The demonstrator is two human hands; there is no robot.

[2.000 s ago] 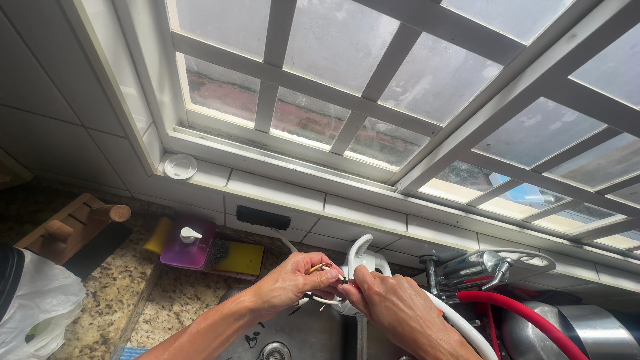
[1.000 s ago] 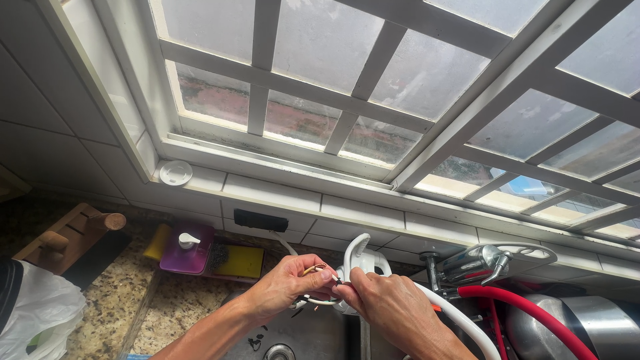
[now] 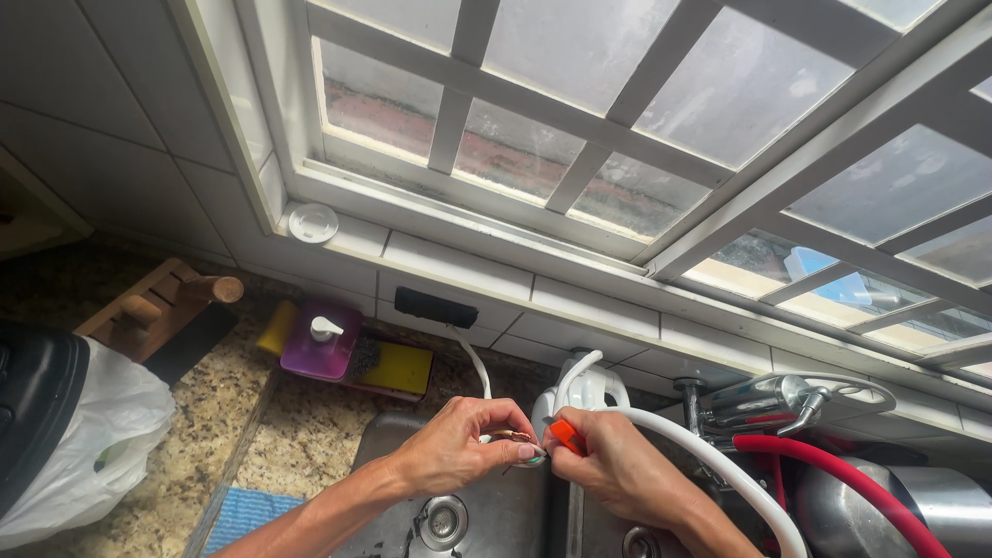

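My left hand (image 3: 473, 442) pinches insulated electrical wires (image 3: 511, 435) between thumb and fingertips, with some bare copper showing on one of them. Just to its right, my right hand (image 3: 608, 457) is closed around an orange-handled tool (image 3: 568, 436), whose working end is mostly hidden. The fingertips of both hands nearly meet over the sink divider. A white cable (image 3: 474, 358) comes out of a dark rectangular opening (image 3: 435, 308) in the tiled wall and runs down behind my left hand. Behind my hands stands a white plastic fixture (image 3: 581, 391) with a curved spout.
Below my hands lies a steel sink (image 3: 399, 504). A purple soap dispenser (image 3: 319, 353) and a yellow sponge (image 3: 397, 367) stand at left, near a wooden rack (image 3: 147, 310) and a white plastic bag (image 3: 116, 442). A white hose (image 3: 721, 457), chrome faucet (image 3: 752, 407) and red hose (image 3: 845, 484) are at right.
The orange handle now shows in my right hand; it was not plainly visible there before. Both hands remain close together over the sink.
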